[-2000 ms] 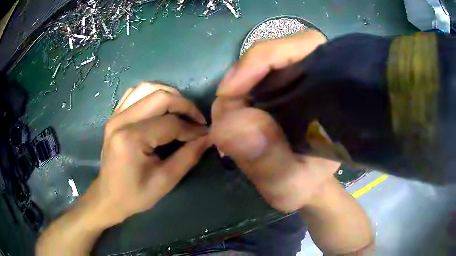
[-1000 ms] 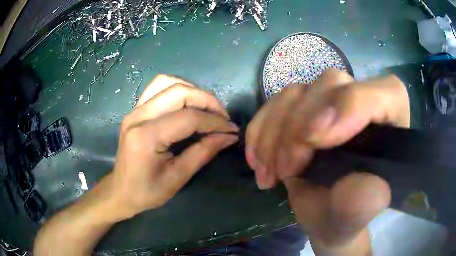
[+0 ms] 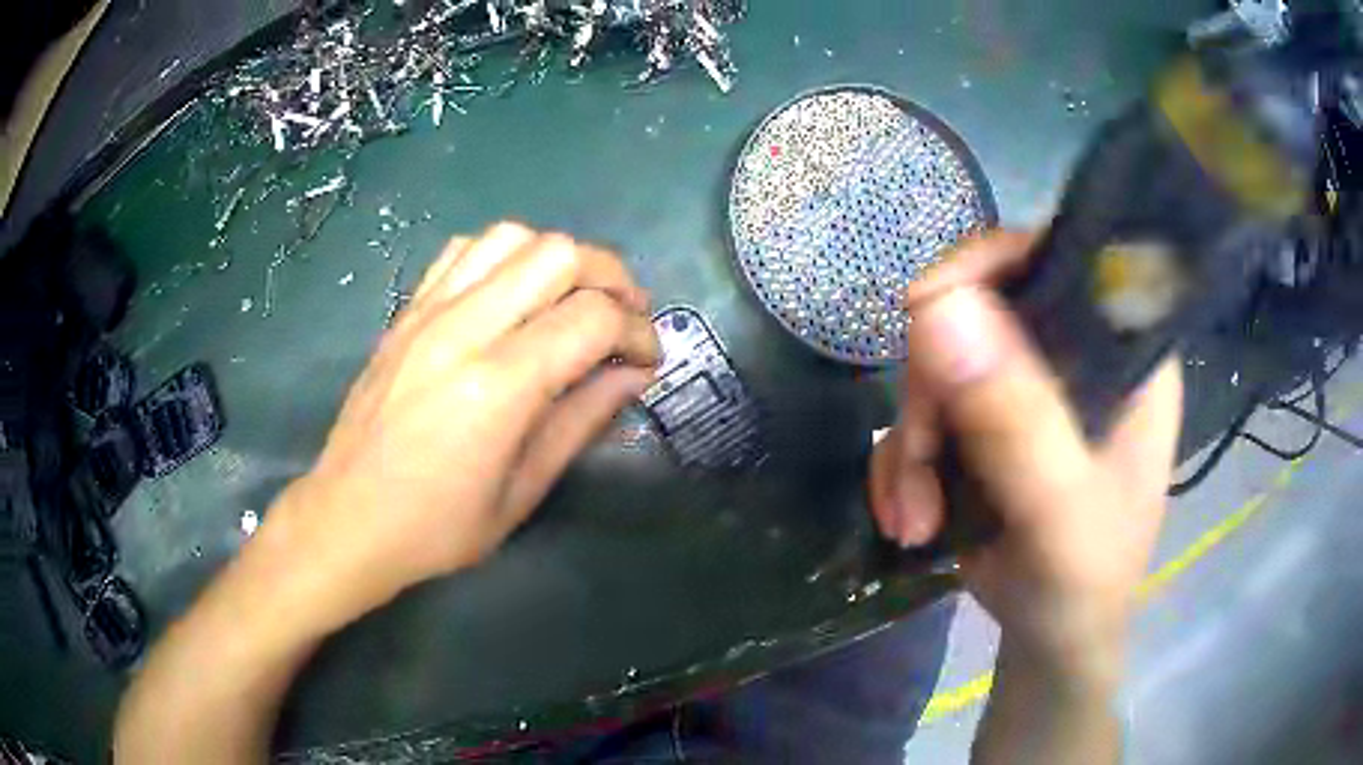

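My left hand (image 3: 478,396) is at the middle left, its thumb and fingertips pinched at the upper left end of a black plastic housing (image 3: 706,404). The housing shows its ribbed inside and a shiny metal piece at that end. My right hand (image 3: 1024,434) is at the right, wrapped around a thick black electric screwdriver (image 3: 1114,247) with a worn yellow band and a pale round sticker. The screwdriver's tip is not clearly seen. The round screw dish (image 3: 860,224), full of tiny screws, lies just behind and between my hands.
A heap of metal strips (image 3: 359,67) lies along the back left of the green mat (image 3: 478,643). Black housings (image 3: 180,423) are piled at the left edge. A thin black cord (image 3: 1248,434) hangs at the right. Blurred bench equipment stands at the far upper right.
The housing between my fingers has come into view as my right hand moved away to the right with the screwdriver. The screwdriver has swung upward, and the screw dish is now almost fully uncovered.
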